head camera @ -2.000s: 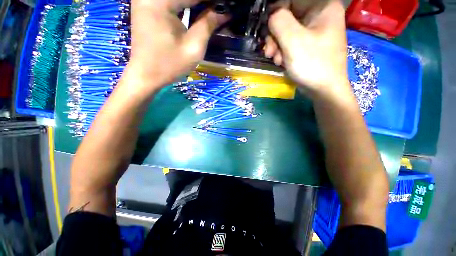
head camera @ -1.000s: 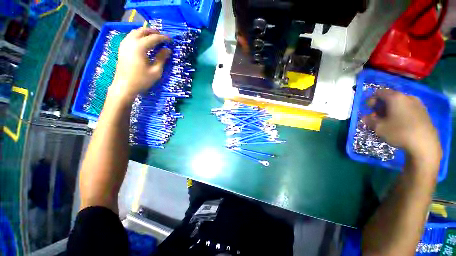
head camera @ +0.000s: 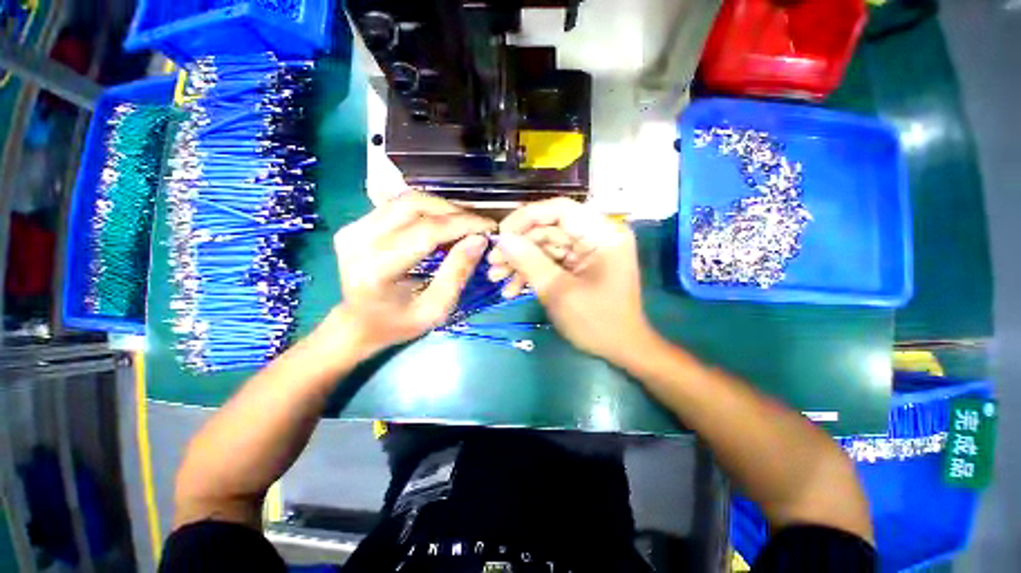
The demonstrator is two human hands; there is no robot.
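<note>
My left hand (head camera: 409, 263) and my right hand (head camera: 577, 269) meet at the fingertips in front of the crimping press (head camera: 481, 101). Both are pinched. Something tiny and dark shows between the fingertips, too small and covered to name. The loose pile of finished leads (head camera: 481, 300) lies on the green bench below and behind my hands, partly hidden by them. The neat stack of blue wires (head camera: 233, 213) is at the left. The terminal tray (head camera: 856, 202) with its heap of silver terminals (head camera: 761, 213) is at the right.
A blue bin of green wires (head camera: 81, 213) stands far left, and a blue parts bin (head camera: 241, 31) upper left. A red bin (head camera: 784, 45) is behind the terminal tray. The finished-goods bin (head camera: 896, 504) sits lower right, below the bench edge. A yellow tab (head camera: 551, 149) is on the die block.
My left hand has left the blue wire stack and my right hand has left the terminal tray. They have come together in front of the press. The view has shifted.
</note>
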